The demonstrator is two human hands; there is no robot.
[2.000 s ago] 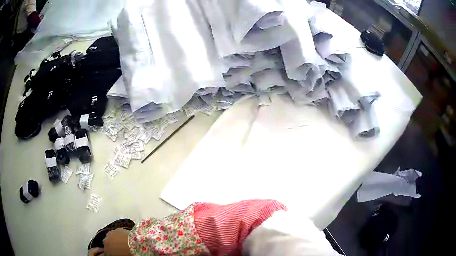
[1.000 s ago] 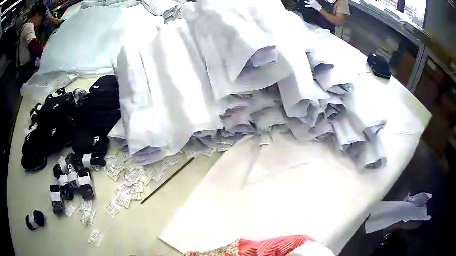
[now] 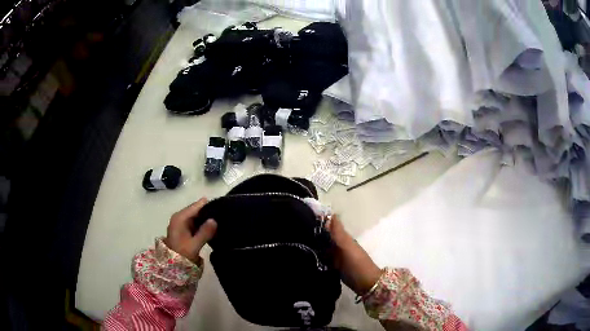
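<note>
A small black bag (image 3: 275, 223) with silvery zippers and a pale logo is held in front of me above the table. My left hand (image 3: 189, 231) grips its left edge, thumb on the front. My right hand (image 3: 349, 255) holds its right edge, the fingers partly hidden by the bag. Something white shows at the bag's upper right, by my right hand; I cannot tell what it is. Black rolled straps (image 3: 272, 146) with white bands lie behind the bag, and one strap roll (image 3: 162, 178) lies apart to the left.
A pile of black bags (image 3: 259, 68) lies at the back left. Desiccant packets (image 3: 333, 171) and a thin dark rod (image 3: 388, 171) lie in the middle. A large heap of stuffing paper (image 3: 414, 71) stands at the back right. Flat white sheets (image 3: 466, 239) lie on the right.
The view has swung left. Both hands are now in view holding a black bag; before, only a sleeve showed at the bottom edge, with part of a hand and something dark in the oldest frame.
</note>
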